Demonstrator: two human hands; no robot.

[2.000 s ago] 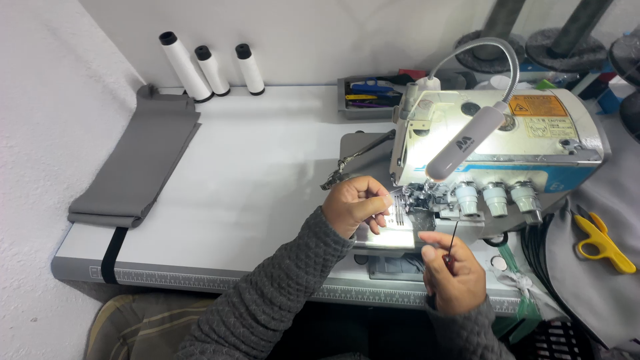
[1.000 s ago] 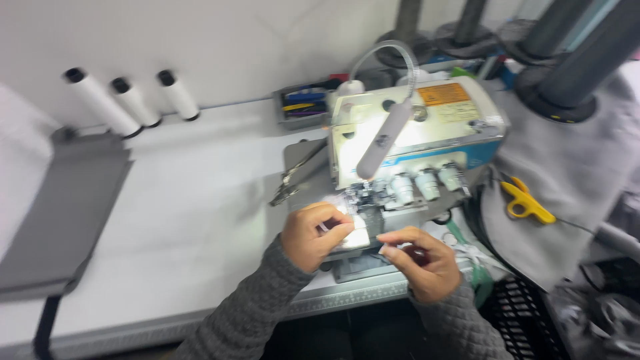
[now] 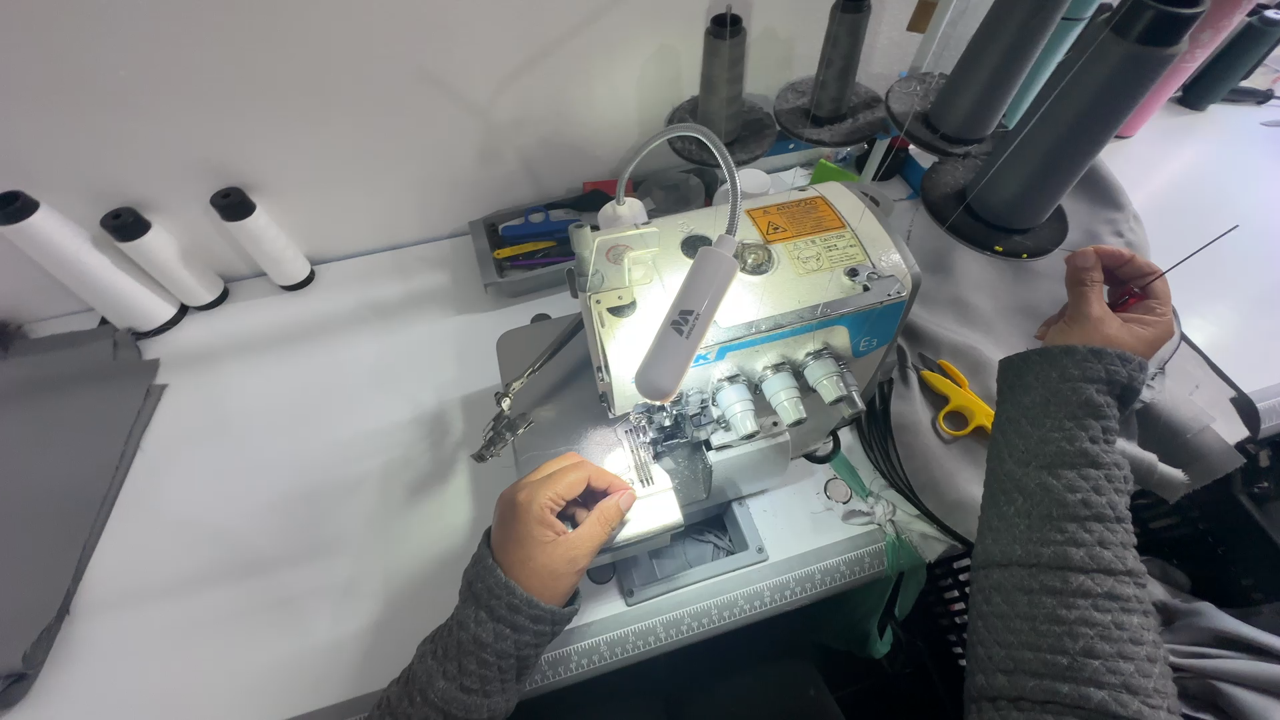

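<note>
An overlock sewing machine stands at the centre with a white gooseneck lamp lighting its needle area. My left hand is at the front left of the needle plate, thumb and index finger pinched together; any thread between them is too fine to tell. My right hand is raised at the right, beside a large grey thread cone. It holds a thin-shafted tool with a red handle, the dark shaft pointing up and right. Yellow-handled scissors lie on grey fabric between the machine and my right arm.
Folded grey fabric lies at the far left, near white thread cones along the wall. A grey tray of small tools sits behind the machine. The presser foot arm is swung out left. A measuring tape edges the table.
My right hand has moved from beside the needle area up and right to the thread cones, with the thin tool in it. My left hand stays by the needle plate. The view has shifted.
</note>
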